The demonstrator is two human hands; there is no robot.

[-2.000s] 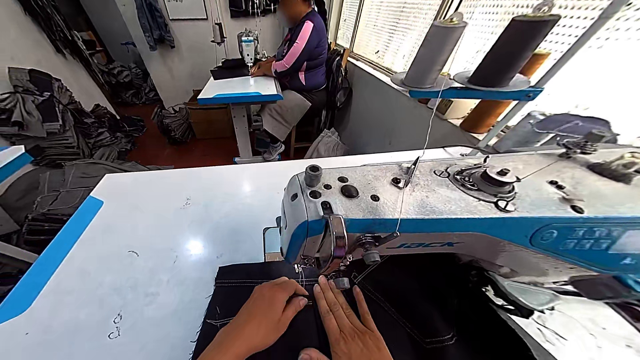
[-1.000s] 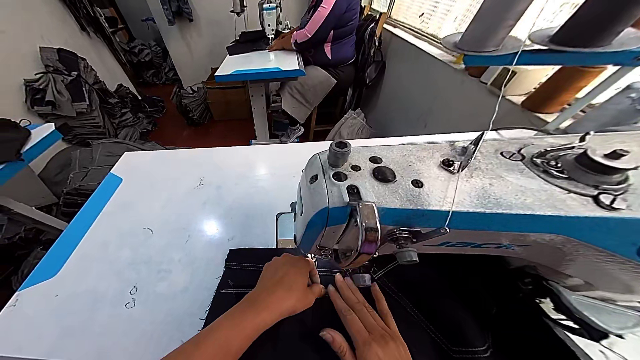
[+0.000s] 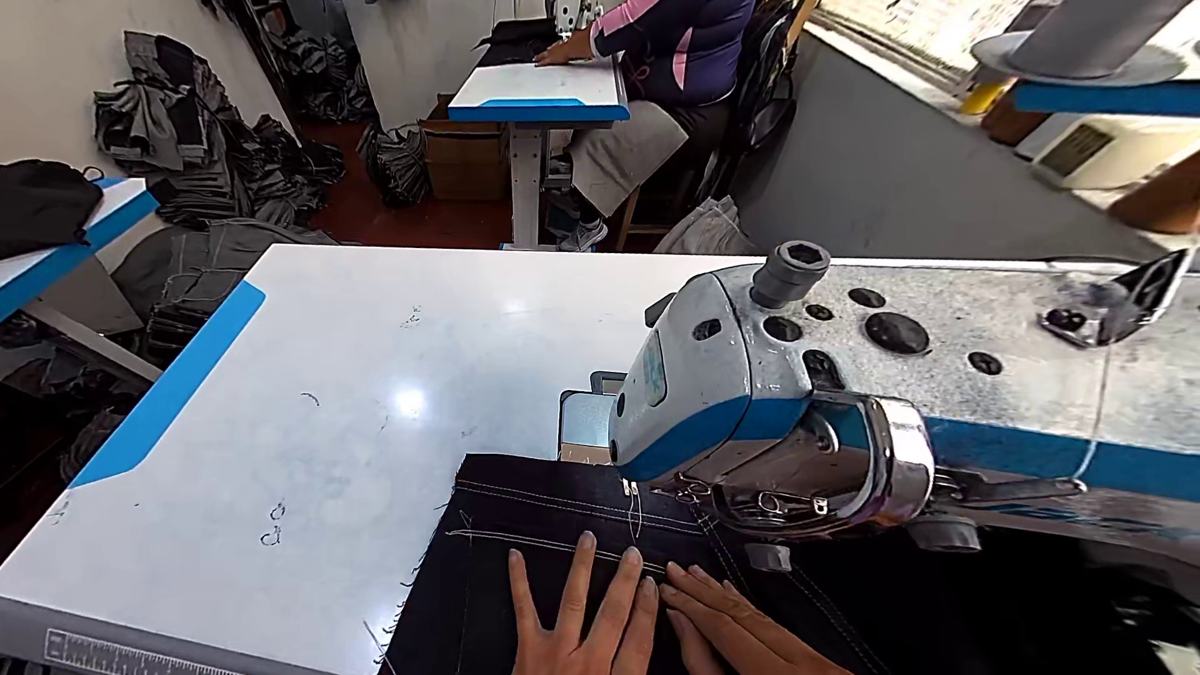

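Observation:
Dark fabric with rows of light stitching (image 3: 525, 553) lies on the white table, under the head of a Jack sewing machine (image 3: 731, 375). My left hand (image 3: 591, 619) rests flat on the fabric with its fingers spread. Beside it, my right hand (image 3: 741, 623) lies on the same cloth, fingers close together and tips near my left fingers. Both hands are in front of the needle area, which the machine head partly hides. Loose thread ends (image 3: 636, 511) hang over the cloth by the presser foot. Frayed threads line the fabric's left edge.
The white tabletop (image 3: 375, 375) extends left, with thread scraps on it and a ruler strip (image 3: 131, 656) at its front edge. Beyond, a person (image 3: 684, 56) sits at another sewing table (image 3: 539, 89). Garment piles (image 3: 206, 141) and a cardboard box (image 3: 464, 155) stand on the floor.
My left hand has moved back from beside the needle area and its fingers have spread on the cloth. My right hand has also drawn back slightly. The view has shifted.

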